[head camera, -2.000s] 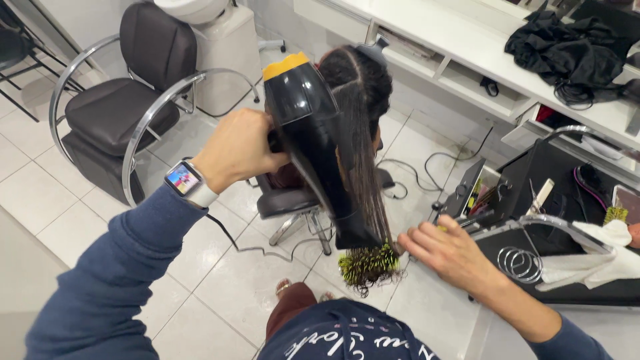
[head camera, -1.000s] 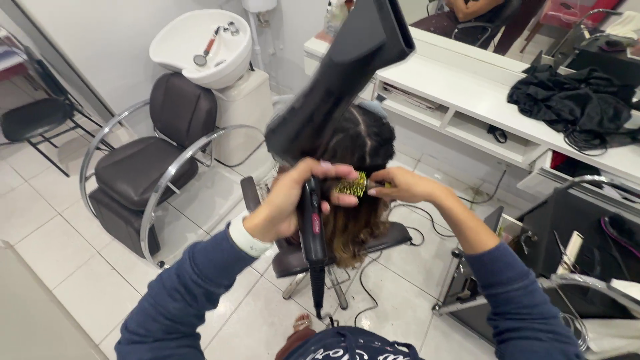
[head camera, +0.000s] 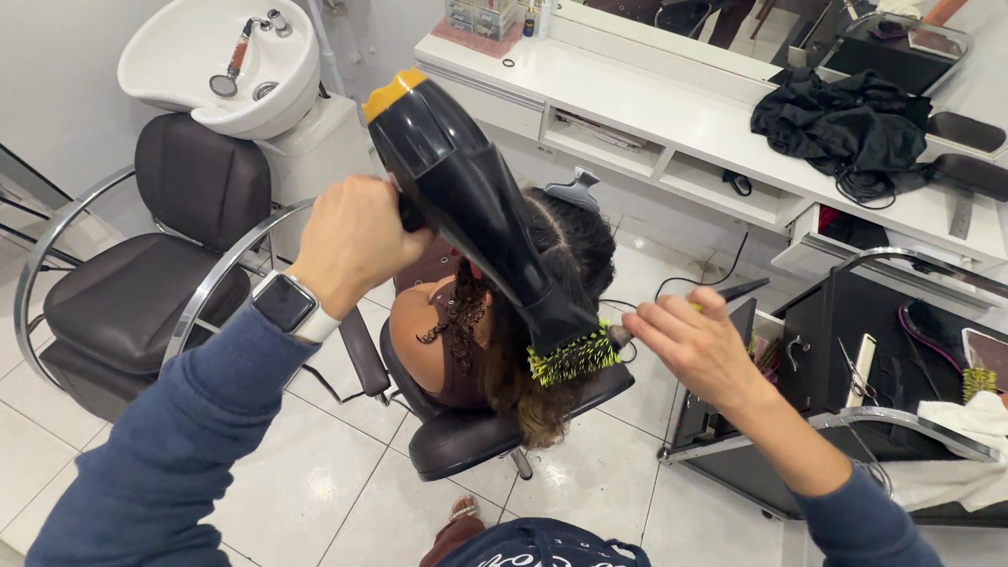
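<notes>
My left hand (head camera: 358, 236) grips the handle of a black hair dryer (head camera: 465, 189) with a yellow rear end; its flat nozzle points down at a round brush (head camera: 575, 358) with yellow and black bristles. The brush handle is in my right hand (head camera: 693, 339), and its bristles lie at the dark hair (head camera: 512, 354) of a seated person. Whether strands are wound on the brush, I cannot tell. A grey hair clip (head camera: 576, 189) sits on top of the head. The dryer hides part of the head.
The person sits in a dark salon chair (head camera: 465, 445). An unoccupied armchair (head camera: 150, 291) stands left under a white wash basin (head camera: 189, 79). A white counter (head camera: 654, 102) runs behind, with black cloth (head camera: 850, 130). At right, a black trolley (head camera: 827, 346) holds scissors (head camera: 858, 374) and a paddle brush (head camera: 929, 331).
One second ago both hands were close together at the brush, with the dryer nozzle pointing up. The hands are now apart, and the nozzle points down at the bristles.
</notes>
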